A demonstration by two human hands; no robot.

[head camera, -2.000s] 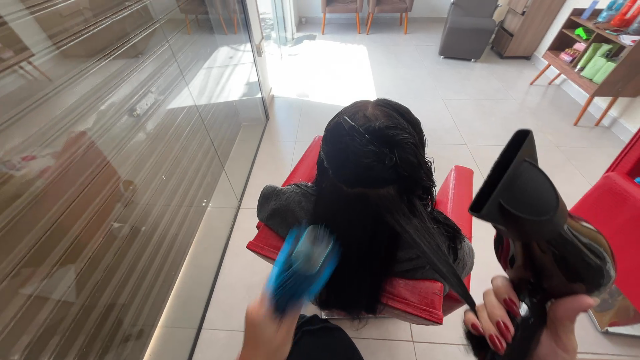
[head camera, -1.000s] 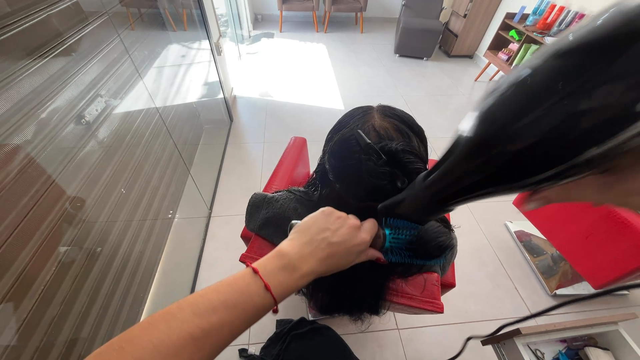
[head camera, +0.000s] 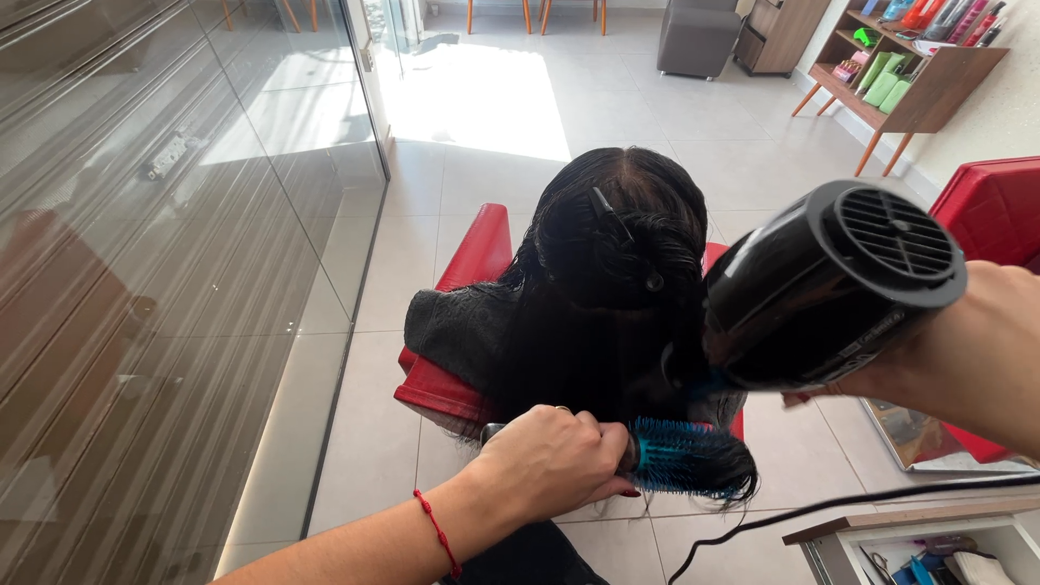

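My left hand grips the handle of a blue round hairbrush, with ends of long dark hair wrapped over its bristles. My right hand holds a black hair dryer, its round rear grille facing me; its nozzle is hidden or blurred near the hair. A seated person's head is seen from behind, the upper hair pinned up with a black hair clip. A dark towel covers the person's shoulders. The person sits in a red salon chair.
A glass partition runs along the left. The dryer's black cord crosses at lower right, above an open drawer with tools. Another red chair stands at right. A wooden shelf holds bottles at the upper right.
The brush, apart from the hair two seconds ago, now has hair around it and sits lower than one second ago. The dryer has turned so its rear grille shows.
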